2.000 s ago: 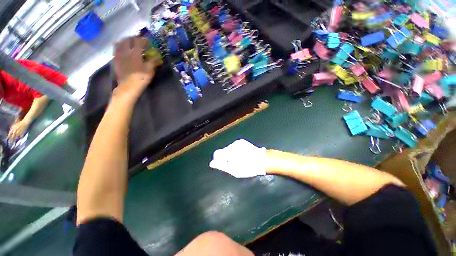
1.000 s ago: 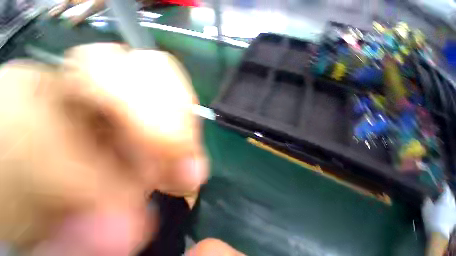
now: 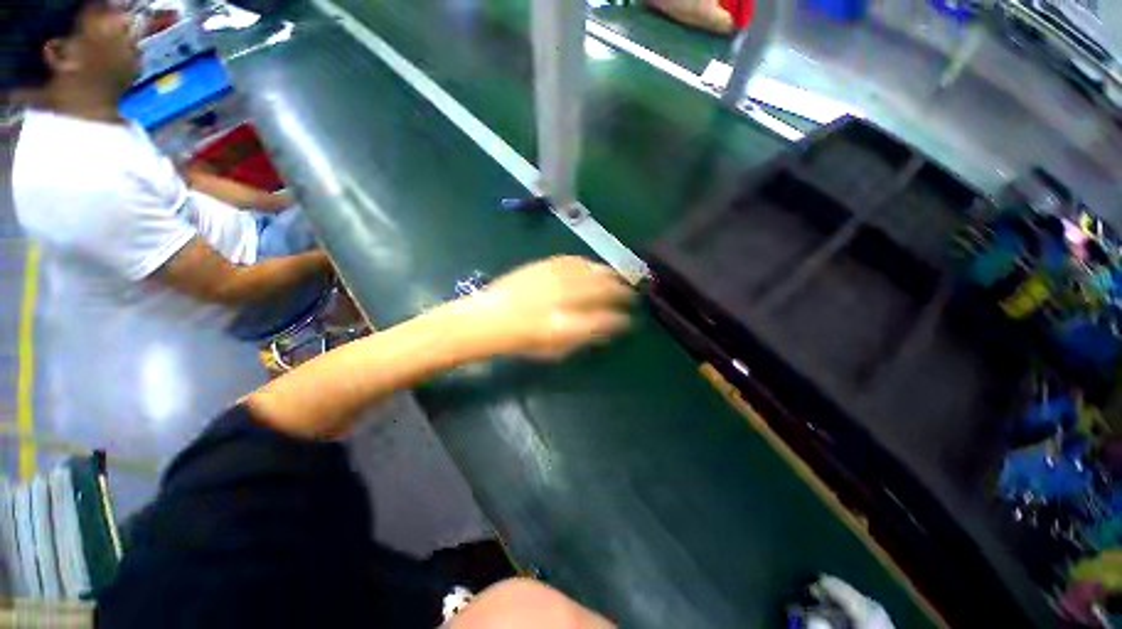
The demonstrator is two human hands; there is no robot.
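Observation:
My left hand [image 3: 572, 310] is bare and slightly blurred, low over the green bench left of the tray; its fingers are curled and any content is hidden. My right hand [image 3: 851, 605], white-gloved, is cut off by the bottom edge, with its fingers on a small dark clipped workpiece [image 3: 808, 611] with silvery bits. The black compartment tray [image 3: 787, 277] lies at the right. Its near-left compartments show no clips; coloured binder clips [image 3: 1052, 473] fill its right part. A small item with silver wires [image 3: 470, 285] lies just beyond my left forearm.
A grey upright [image 3: 557, 105] stands on the pale rail [image 3: 455, 117] beyond my left hand. A small dark-blue item [image 3: 523, 203] lies beside it. A yellow-brown strip [image 3: 787, 449] runs along the tray's near side. A seated person [image 3: 123, 203] in white is at the left bench edge.
The view has swung left. My left hand has gone from the tray, past close in front of the camera, to the bench left of the tray. My gloved hand is now at the bottom edge.

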